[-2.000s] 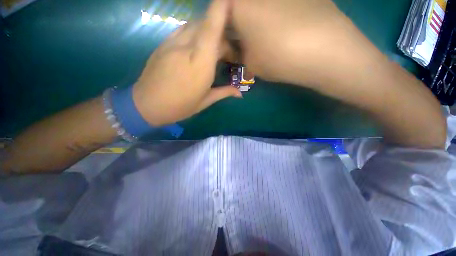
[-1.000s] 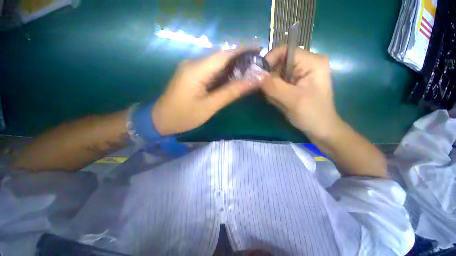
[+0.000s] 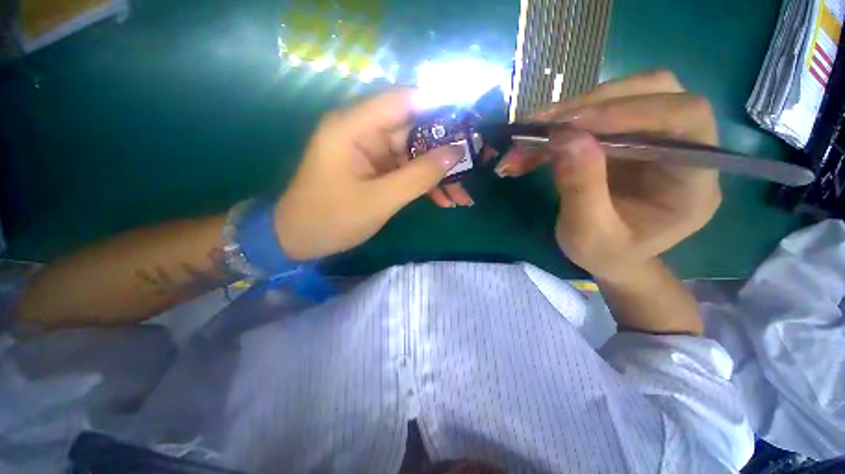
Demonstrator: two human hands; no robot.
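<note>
My left hand holds a small round dark housing with a circuit board inside. My left thumb lies on a white block in it. My right hand holds slim metal tweezers, their rounded end pointing right and their dark tip at the housing's right side. Whether the tip touches the housing, or holds anything, cannot be told against the dark area. A striped adhesive sheet lies on the mat just beyond my right fingers.
A green mat lies under my hands. Yellow transparent sheet and strong glare are at the top middle. An orange-yellow sheet is top left. A stack of white bags stands at right beside a black tray. A blue strap circles my left wrist.
My right hand has moved a little right from the housing, and its tweezers have swung from upright to nearly level, tip toward the housing. The housing's inside now shows more clearly in my left hand.
</note>
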